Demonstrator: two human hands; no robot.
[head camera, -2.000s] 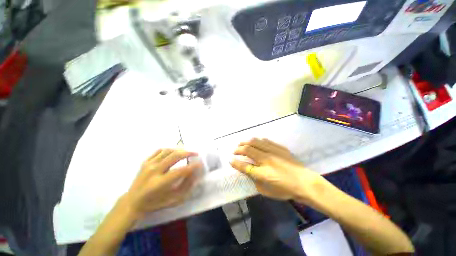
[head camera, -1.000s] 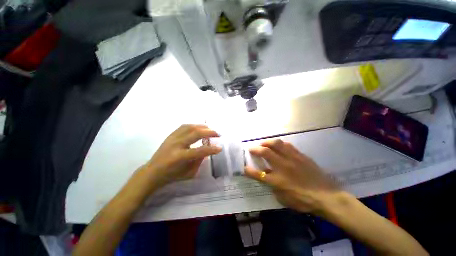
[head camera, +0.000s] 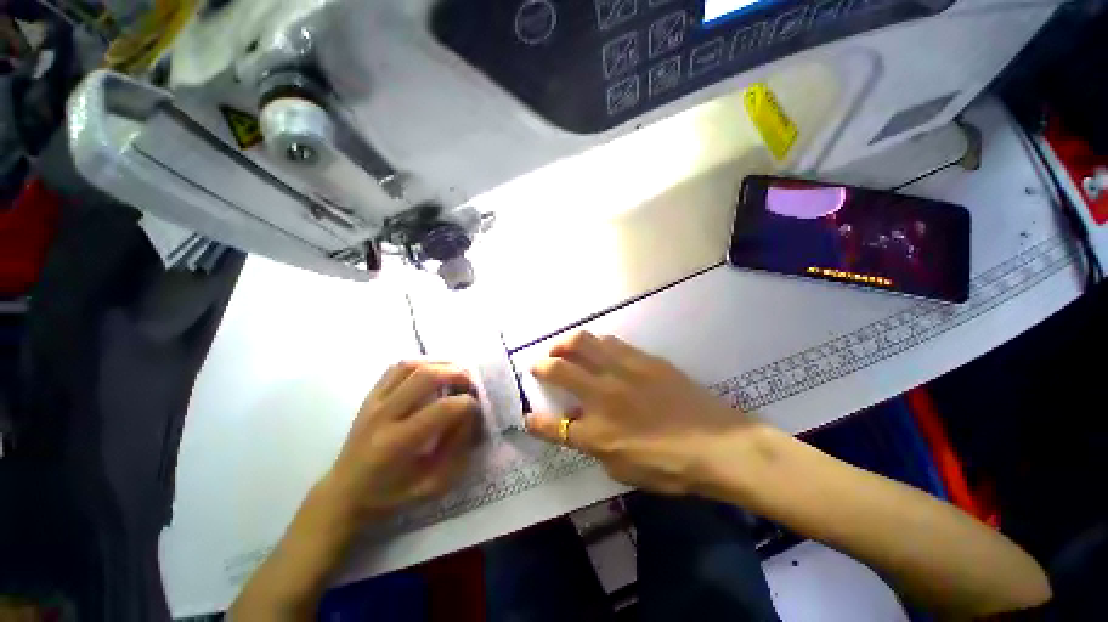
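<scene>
A small light grey-white piece (head camera: 499, 386) lies on the white machine bed in front of the needle area, with a dark edge along its right side. My left hand (head camera: 419, 425) is at its left edge, fingers curled; whether they pinch the cloth is hidden. My right hand (head camera: 620, 413), with a ring, rests at its right edge, fingertips on the bed beside it. The presser foot area (head camera: 452, 261) is just beyond the piece, under the bright lamp, and glare hides the piece's far end.
The white sewing machine (head camera: 510, 170) spans the back. A lit smartphone (head camera: 851, 238) lies right of the hands. A printed ruler (head camera: 838, 340) runs along the front edge. Dark fabric (head camera: 103, 425) hangs at the left, with a stack of light pieces (head camera: 182, 243) partly behind the machine head.
The view has shifted and turned. The small piece now lies flatter between my hands, and my left fingers have curled in closer at its left edge. The phone picture has changed.
</scene>
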